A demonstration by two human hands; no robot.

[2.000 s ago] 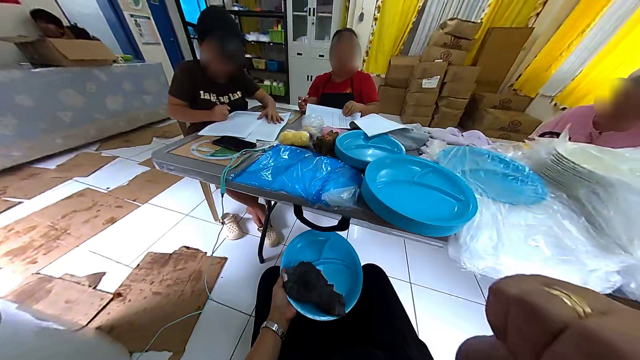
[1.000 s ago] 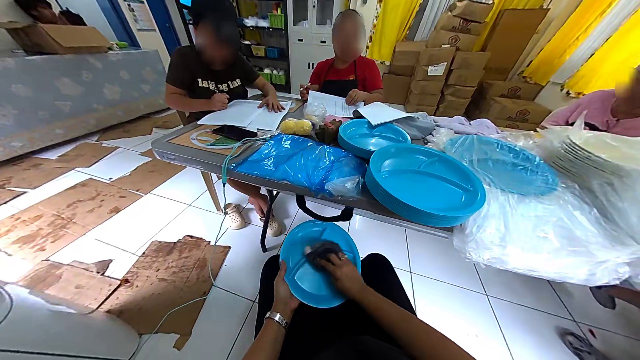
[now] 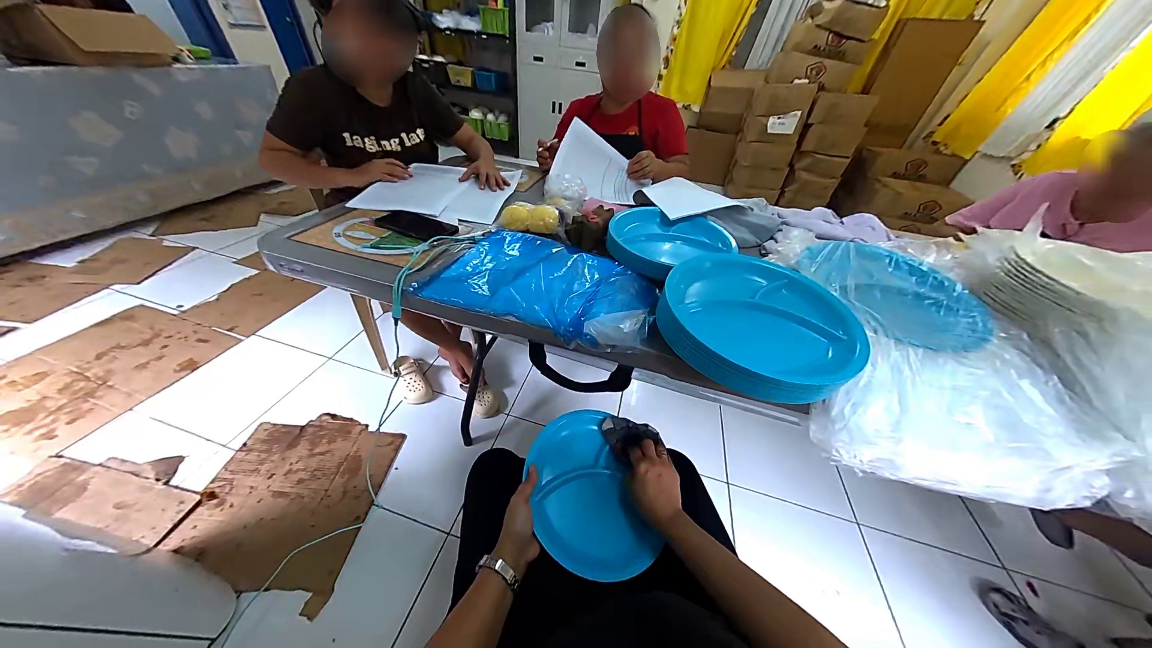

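Observation:
A blue divided plate [image 3: 589, 526] is tilted over my lap. My left hand [image 3: 519, 522] grips its left rim, with a metal watch on the wrist. Bunched in my right hand [image 3: 654, 481] is a dark cloth [image 3: 627, 434], pressed on the plate's upper right rim. On the table edge in front stands a stack of blue divided plates [image 3: 765, 324], with another blue divided plate [image 3: 670, 238] behind it. Left of the stack lies a blue plastic bag [image 3: 540, 283].
Wrapped plates [image 3: 954, 405] in clear plastic overhang the folding table [image 3: 297, 256] at right. A cable [image 3: 371, 468] hangs to the floor among flattened cardboard [image 3: 270, 495]. Two people sit across the table with papers [image 3: 594, 162]; another person [image 3: 1062, 207] is at right.
My right hand, off the plate at first, came onto it with the cloth and has moved from its middle to the upper right rim. The person in red has lifted a paper.

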